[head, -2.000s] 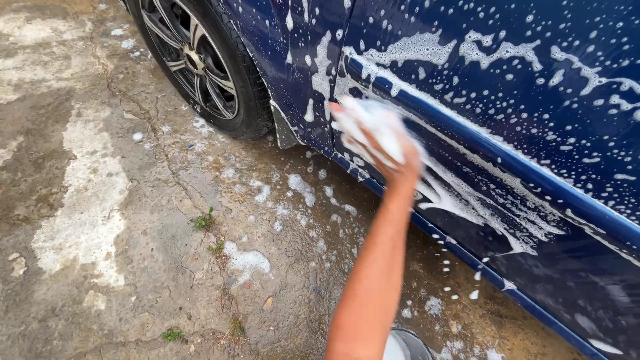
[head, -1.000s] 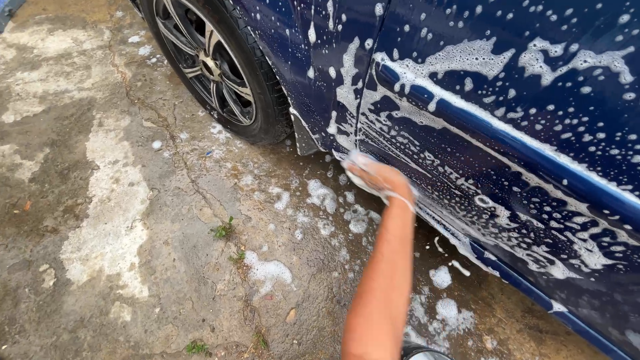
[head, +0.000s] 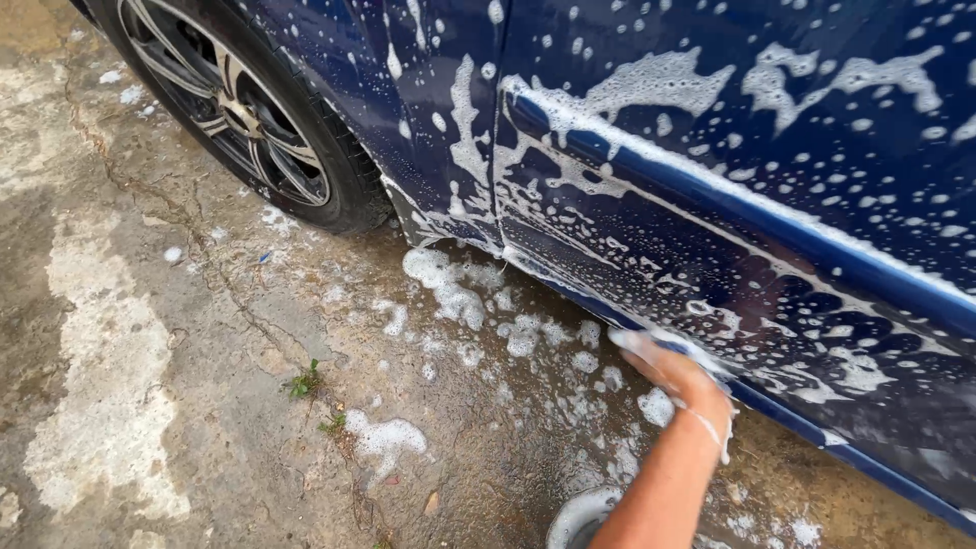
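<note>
My right hand (head: 671, 374), wet and covered with suds, reaches to the lower edge of the dark blue car door (head: 656, 244). Its fingers are at the sill (head: 793, 415), blurred and partly white with foam; whether a sponge or cloth is in them cannot be told. Foam patches and drops cover the door, with a thick line along the side moulding (head: 762, 210). To the left, a mud flap (head: 408, 217) hangs behind the wheel (head: 244, 114). My left hand is out of view.
A round, suds-rimmed container (head: 583, 512) stands at the bottom, partly behind my forearm. The cracked concrete ground (head: 252, 396) is wet, with foam blobs (head: 385, 438) and small weeds (head: 305, 380). The car body fills the upper right.
My right hand was on the foamy door panel below the moulding, then came down to the sill near the mud flap. It has since moved right along the sill, away from the wheel.
</note>
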